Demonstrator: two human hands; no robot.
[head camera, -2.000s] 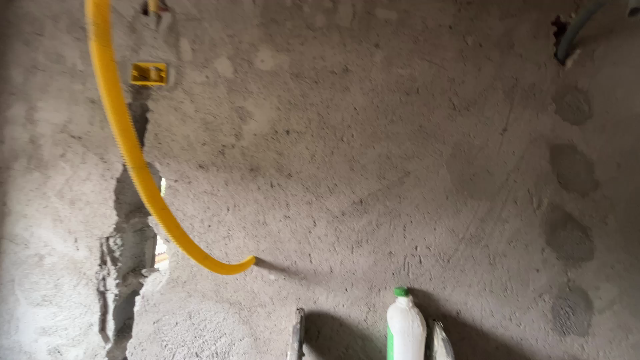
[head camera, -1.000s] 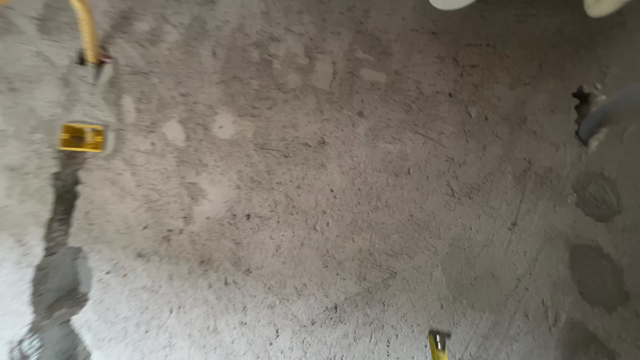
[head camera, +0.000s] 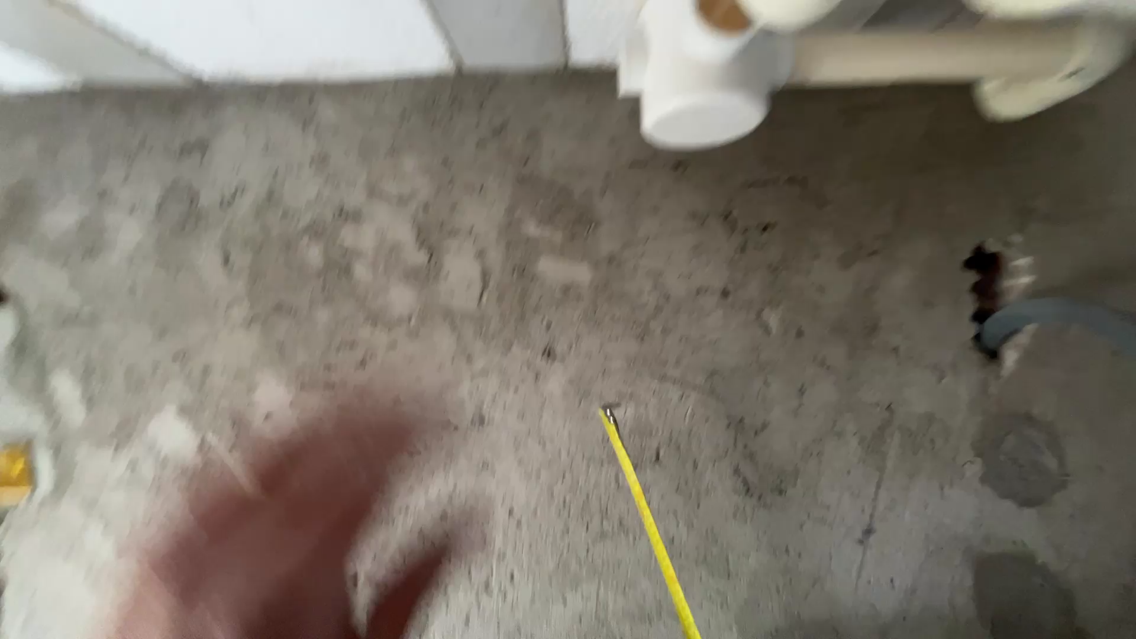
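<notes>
My left hand (head camera: 275, 524) is a motion blur at the lower left, in front of the plastered wall (head camera: 799, 532). Its thumb and fingers are apart, with nothing between them. To its right a yellow tape measure blade (head camera: 652, 528) stretches up from the bottom edge, its metal end hook near the middle of the view. The tape's case lies out of the picture. My right hand is not in view.
White plastic pipe fittings (head camera: 706, 106) and a cream pipe (head camera: 923, 58) run under the ceiling. At the right a grey conduit (head camera: 1065, 319) comes out of a rough hole. A yellow electrical box (head camera: 13, 475) sits in the wall at the left edge.
The view has swung upward to the pipes and ceiling. My left hand has come into view, and more of the yellow tape blade shows than one second ago.
</notes>
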